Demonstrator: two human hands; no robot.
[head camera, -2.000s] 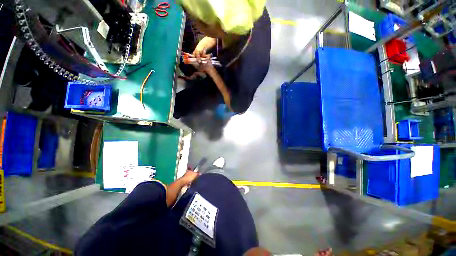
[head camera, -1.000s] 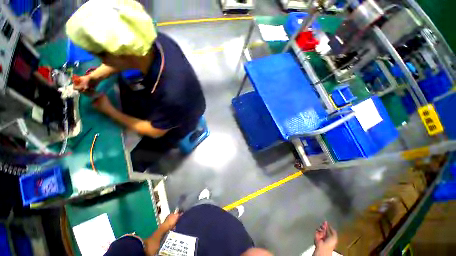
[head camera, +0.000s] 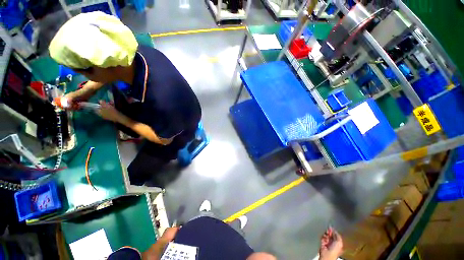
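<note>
My left hand (head camera: 167, 235) is low at the left of my lap, small and blurred. A small dark shape shows at its fingertips, but what it holds is unclear. My right hand (head camera: 330, 245) is out to the right at the bottom edge, partly cut off, its fingers bent together. Whether it holds anything is unclear. A white sheet (head camera: 92, 247) lies on the green bench nearest me. An orange wire (head camera: 88, 168) lies on the bench in front, beside a blue bin (head camera: 38, 200) with small red parts.
A seated person (head camera: 165, 96) in a yellow cap works at a machine on the left bench. A trolley with a blue shelf (head camera: 280, 99) and blue bin (head camera: 361, 134) stands right of the aisle. A yellow line (head camera: 264, 199) crosses the grey floor.
The view has swung right, and the seated person and trolley now sit further left. That person has bent upright from the bench edge to the machine. My right hand has come into view.
</note>
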